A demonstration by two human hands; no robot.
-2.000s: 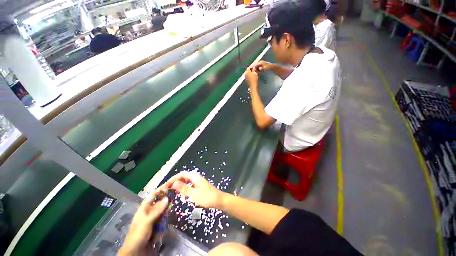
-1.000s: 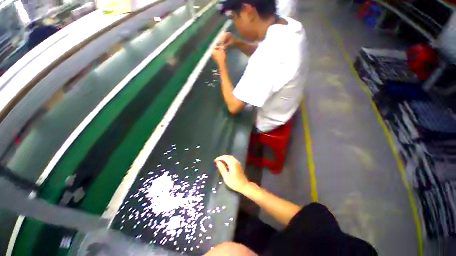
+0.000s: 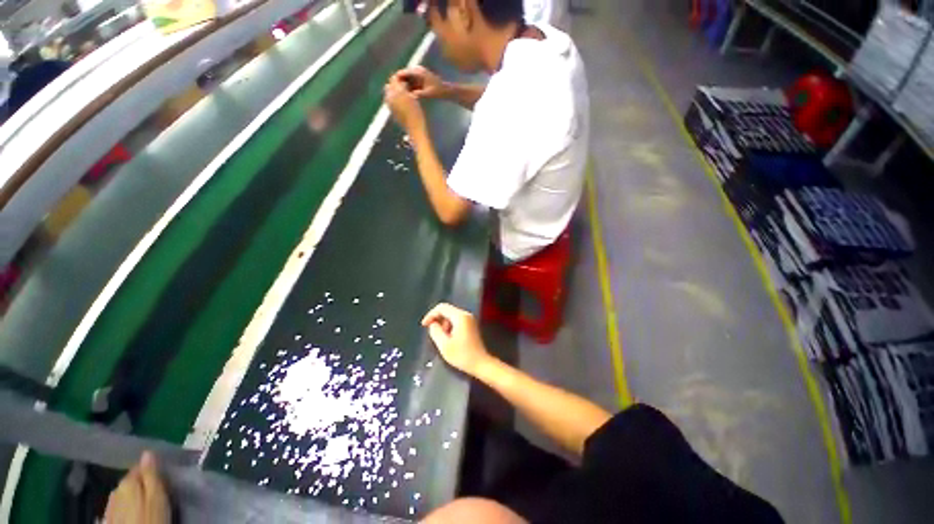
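Note:
Small pale parts (image 3: 312,394) lie heaped and scattered on the dark bench (image 3: 348,266) in front of me. My right hand (image 3: 454,336) is bare, just beyond the pile at the bench's right edge. Its fingers are curled in; no held part can be made out, but a tiny one could be hidden. My left hand (image 3: 138,496) is at the bottom left by the grey metal bar (image 3: 87,435), cut off by the frame edge. Only the back of its fingers shows, and what it holds is hidden.
A green conveyor belt (image 3: 230,230) with white edging runs along the left. A person in a white shirt (image 3: 533,133) sits ahead on a red stool (image 3: 538,292), both hands raised over the bench. Stacked black-and-white trays (image 3: 819,235) stand on the floor at the right.
My hands were together over the pale parts holding a module; they have separated, right to the bench edge, left to the bottom left. The view has swung right. No module shows now.

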